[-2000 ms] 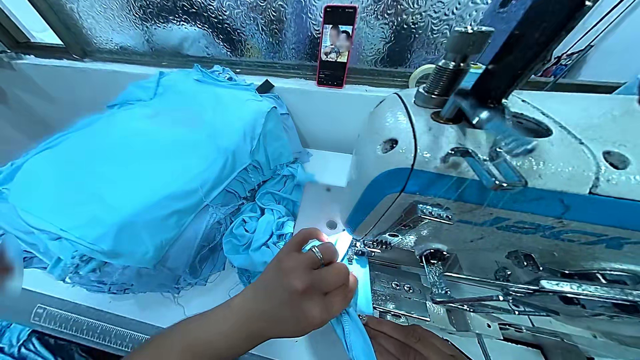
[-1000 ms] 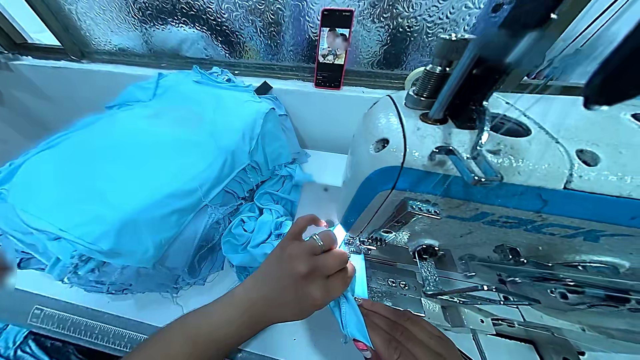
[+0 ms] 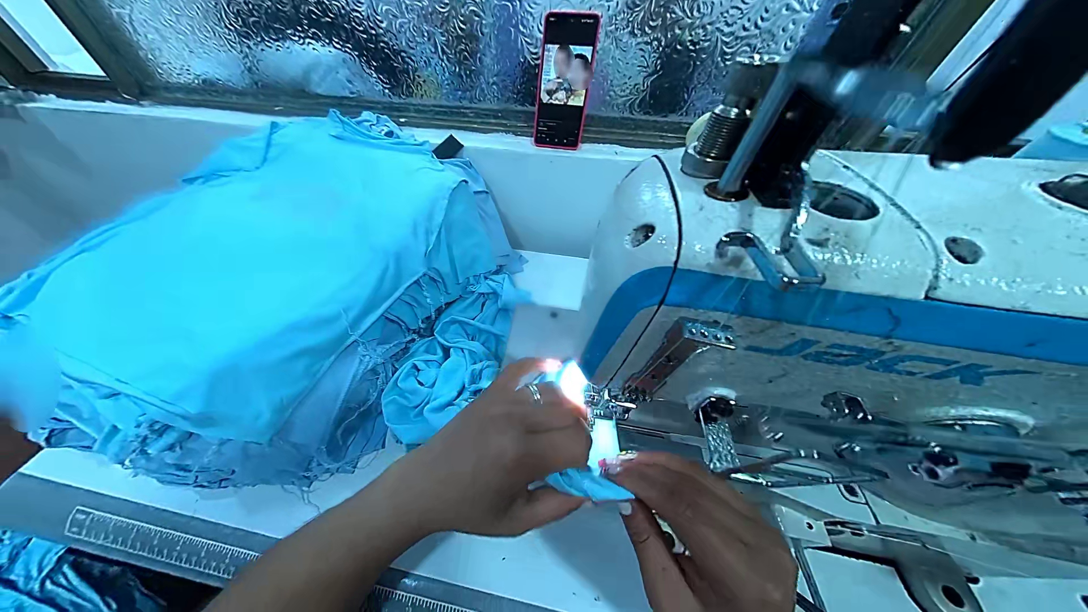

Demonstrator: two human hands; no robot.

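A light blue piece of fabric [image 3: 588, 483] lies at the presser foot [image 3: 610, 405] of a white and blue Jack sewing machine [image 3: 850, 255], under a bright lamp. My left hand [image 3: 518, 450], with a ring on one finger, grips the fabric just left of the foot. Right of it, my right hand [image 3: 714, 535] pinches the fabric's near edge between thumb and fingers. Crumpled blue fabric [image 3: 446, 374] bunches beyond my left wrist. The needle point itself is hidden by glare and metal parts.
A tall pile of light blue cut fabric pieces [image 3: 246, 280] covers the left of the table. A phone [image 3: 567, 81] leans on the window ledge. A ruler [image 3: 161, 544] runs along the near edge, with dark shiny blue cloth [image 3: 68, 578] below. Part of another person's arm shows at the left edge.
My right hand has come up from the bottom edge and now pinches the fabric beside my left hand. The fabric's near end, which hung down toward the table's front, is now lifted and folded between both hands.
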